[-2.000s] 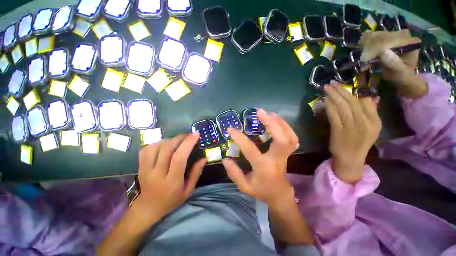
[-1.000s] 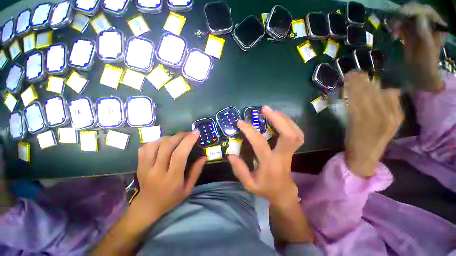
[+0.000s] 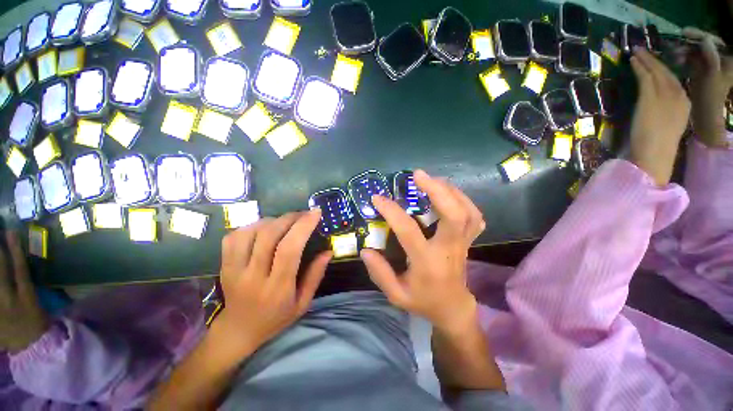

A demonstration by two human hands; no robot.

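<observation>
Three lit smartwatch units stand side by side at the bench's near edge. The left unit (image 3: 333, 210) and the middle unit (image 3: 368, 193) show small icons on dark screens; the right one (image 3: 408, 191) shows white bars. Silvery batteries with yellow edges (image 3: 344, 244) lie below them. My left hand (image 3: 269, 261) rests with a fingertip at the left unit's edge. My right hand (image 3: 426, 241) has one fingertip on the middle screen and another at the right unit, partly hiding it. Neither hand grips anything; the fingers are apart.
White-screen units (image 3: 226, 178) stand in rows at left on the dark green bench (image 3: 418, 120), with batteries beside them. Dark-screen units (image 3: 526, 122) lie in clusters at right. A neighbour's hands and pink sleeves (image 3: 595, 233) reach in at right; another person's hand (image 3: 18, 293) is at far left.
The neighbour's near hand at right has moved up and away to the far right, uncovering dark units. A hand has appeared at far left. My right fingertip has shifted onto the middle screen.
</observation>
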